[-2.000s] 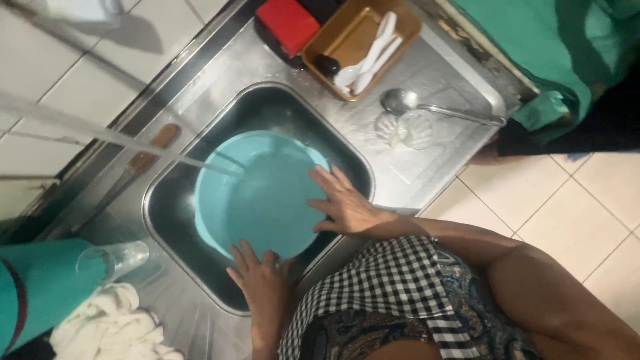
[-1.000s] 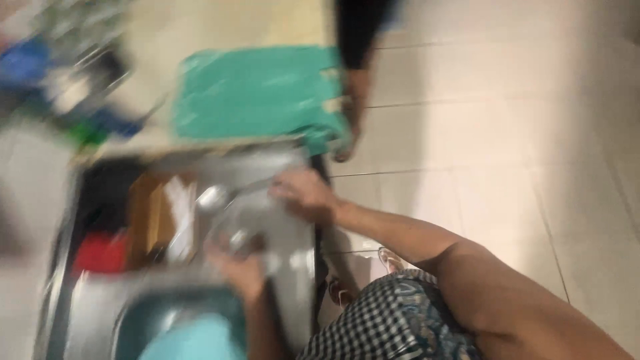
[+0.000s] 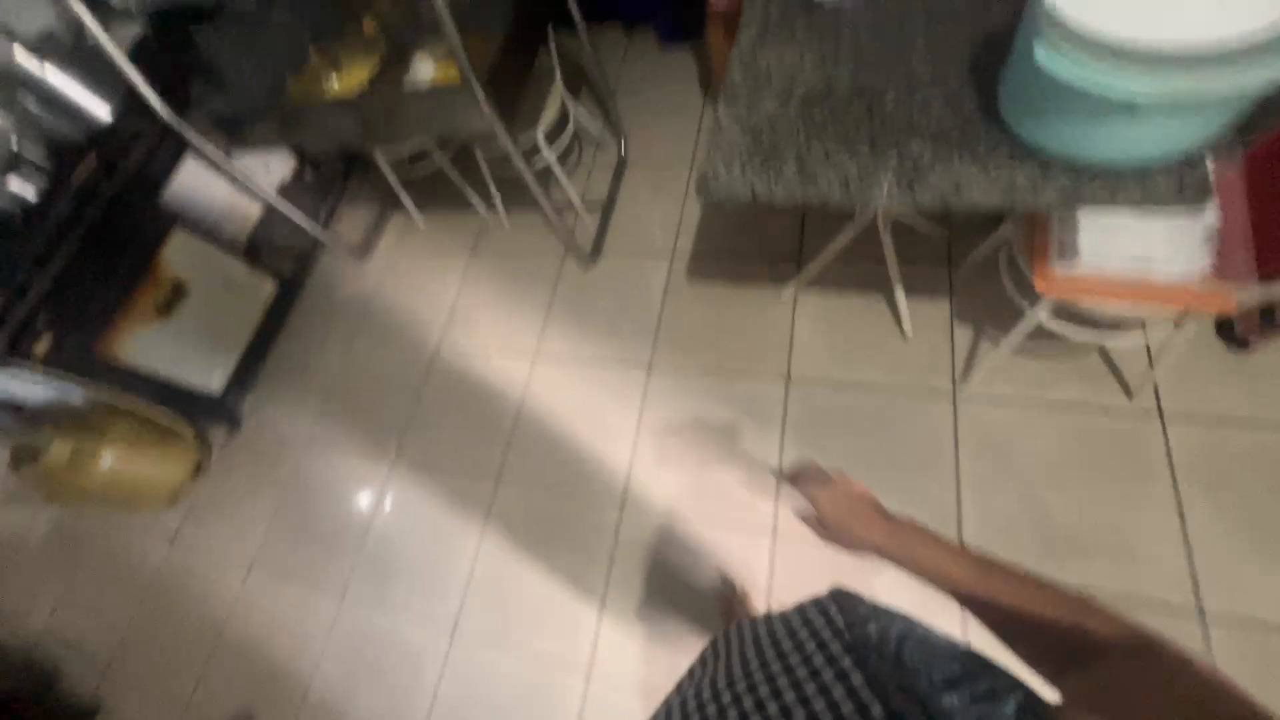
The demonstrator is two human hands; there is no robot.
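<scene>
My right hand (image 3: 840,508) is low and right of centre, held out over the floor with its fingers curled. From it a thin, blurred utensil (image 3: 725,440) reaches up and left; it looks like the metal spoon, though blur hides its details. A checked apron (image 3: 790,665) covers my front at the bottom edge. My left hand does not show.
A cloth-covered table (image 3: 840,130) bears a turquoise tub (image 3: 1120,105) at upper right, with stools (image 3: 1060,320) beneath. At left are a dark metal stand (image 3: 260,350) and a yellowish gas cylinder (image 3: 110,455). Tiled floor (image 3: 560,430) lies between.
The view has swung from the sink to the floor and tables. My hands were on the turquoise basin, then over the drainboard near the spoon; my left hand has since left the view.
</scene>
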